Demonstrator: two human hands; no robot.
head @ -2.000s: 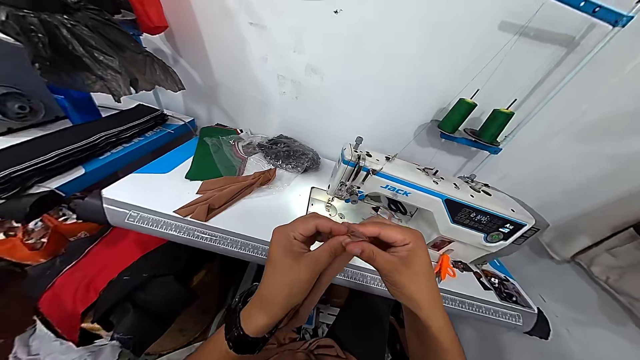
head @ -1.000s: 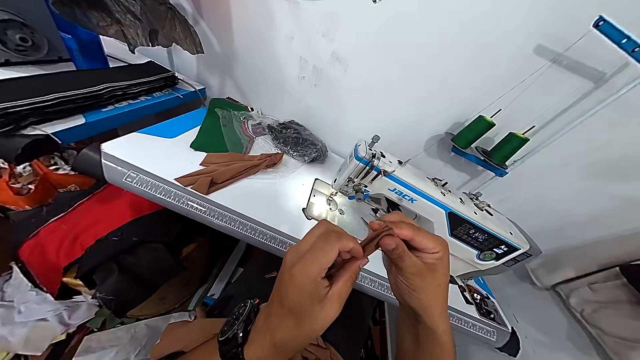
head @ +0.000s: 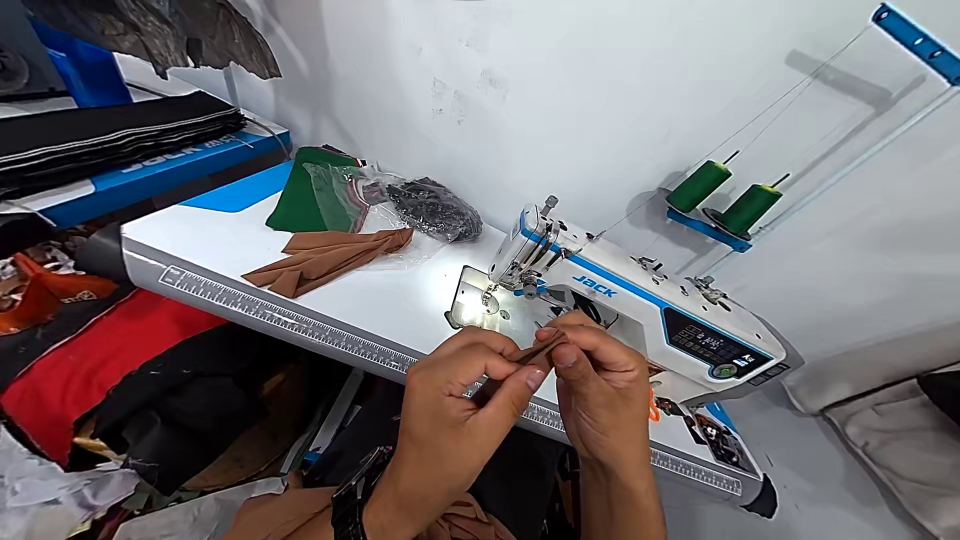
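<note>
Between my two hands, in front of the sewing machine, a brown fabric edge (head: 538,349) is pinched and folded. My left hand (head: 469,405) grips it between thumb and fingers; a dark watch is on that wrist. My right hand (head: 600,382) pinches the same fabric just to the right. More brown fabric (head: 469,521) lies low in the view, below my hands. The white Jack sewing machine (head: 600,277) stands just beyond, its lamp lighting the needle plate (head: 480,304). Strips of brown fabric (head: 326,259) lie on the table to the left.
Green fabric (head: 304,191) and a clear plastic bag with dark contents (head: 435,210) lie at the table's back. Green thread cones (head: 752,208) stand behind the machine. A ruler strip (head: 300,322) runs along the front edge. Red fabric (head: 112,367) lies lower left; stacked black fabric (head: 112,135) is upper left.
Both hands keep hold of the brown fabric, with the finger positions shifted along its edge. The view has moved somewhat.
</note>
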